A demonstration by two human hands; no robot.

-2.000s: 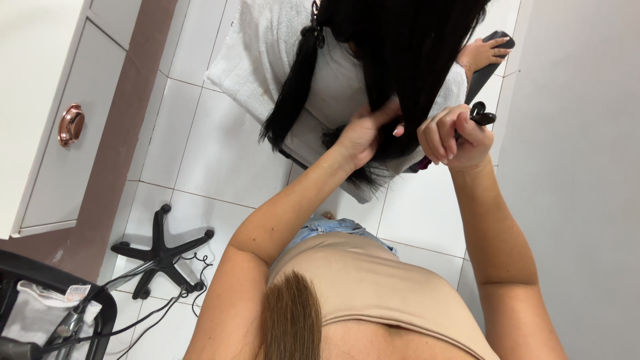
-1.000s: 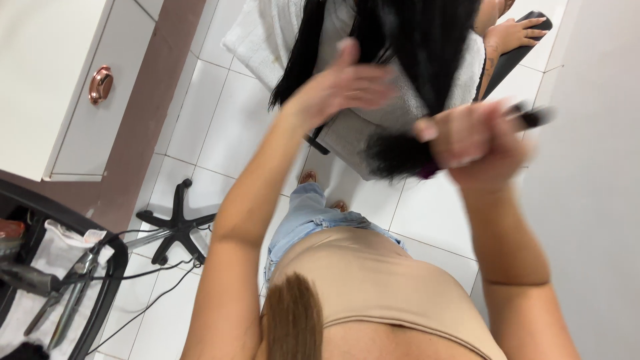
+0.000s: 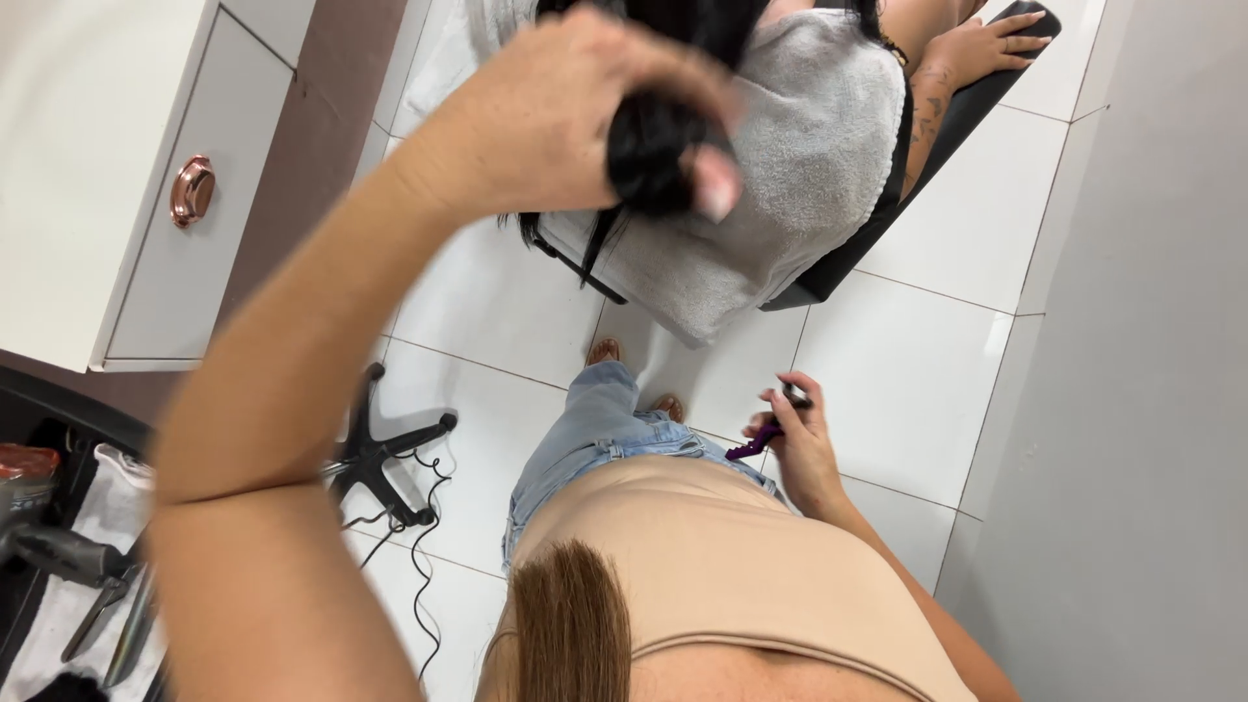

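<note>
My left hand, raised at the top centre and blurred, is wrapped around a bunch of black hair of a seated person. Low at my right side, my right hand holds a purple hair clip and a small black object whose kind I cannot tell. A light grey towel covers the seated person's shoulders and the chair back. That person's hand rests on the black armrest.
A white cabinet with a copper-coloured handle stands at the left. Below it, a black trolley holds a hair dryer, a white cloth and metal tools. A black star-shaped base with cables lies near it; a grey wall is at the right.
My right hand has let go of the black hair and dropped to my side. My left hand, open a second ago, has closed around the hair. The view has shifted somewhat.
</note>
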